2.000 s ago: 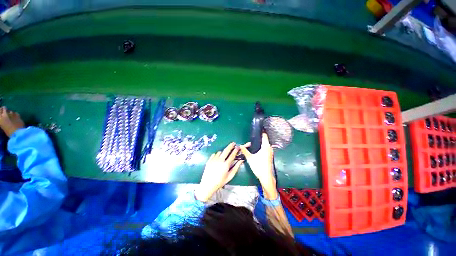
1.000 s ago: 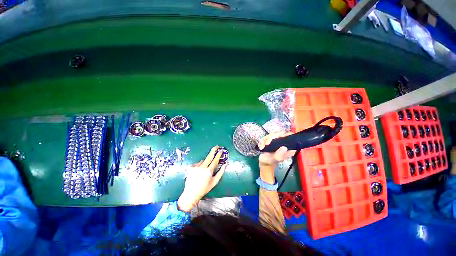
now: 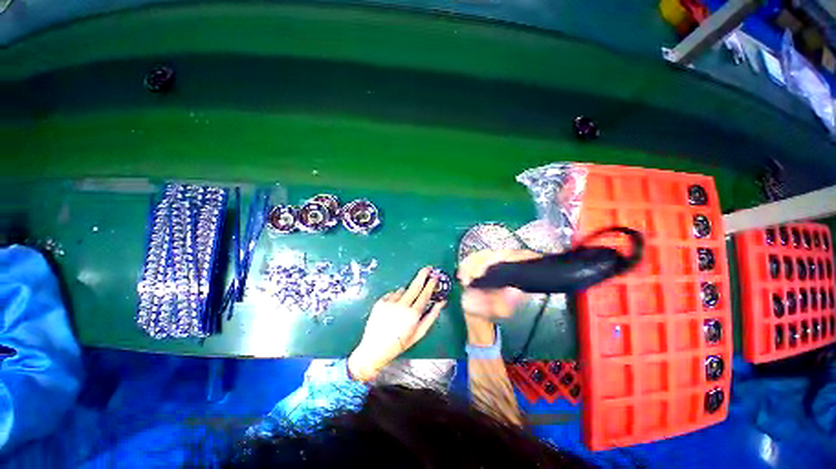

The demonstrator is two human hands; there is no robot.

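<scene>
My left hand [image 3: 400, 321] has its fingers on a round unit [image 3: 440, 286] at the bench edge. My right hand [image 3: 490, 286] is blurred and grips the black electric screwdriver [image 3: 559, 272], which lies sideways with its cord end over the orange-red tray. The round dish of screws [image 3: 486, 240] is just behind my right hand and partly hidden by it. Loose small silver parts [image 3: 312, 282] are scattered left of my left hand. Several round units [image 3: 316, 214] sit in a row behind them.
Strip parts [image 3: 183, 261] and thin blue empty strips [image 3: 246, 247] lie left. The compartment tray [image 3: 646, 311] is right, with a plastic bag [image 3: 553, 188] at its corner and lower trays [image 3: 543, 380] beneath. Another tray [image 3: 788, 293] is farther right. The green belt [image 3: 385, 137] carries dark units. A blue sleeve [image 3: 37, 339] is far left.
Since the first frame, the screwdriver has gone from upright in the view to sideways, pointing left. My left hand stays on the round unit. The whole view has shifted between frames.
</scene>
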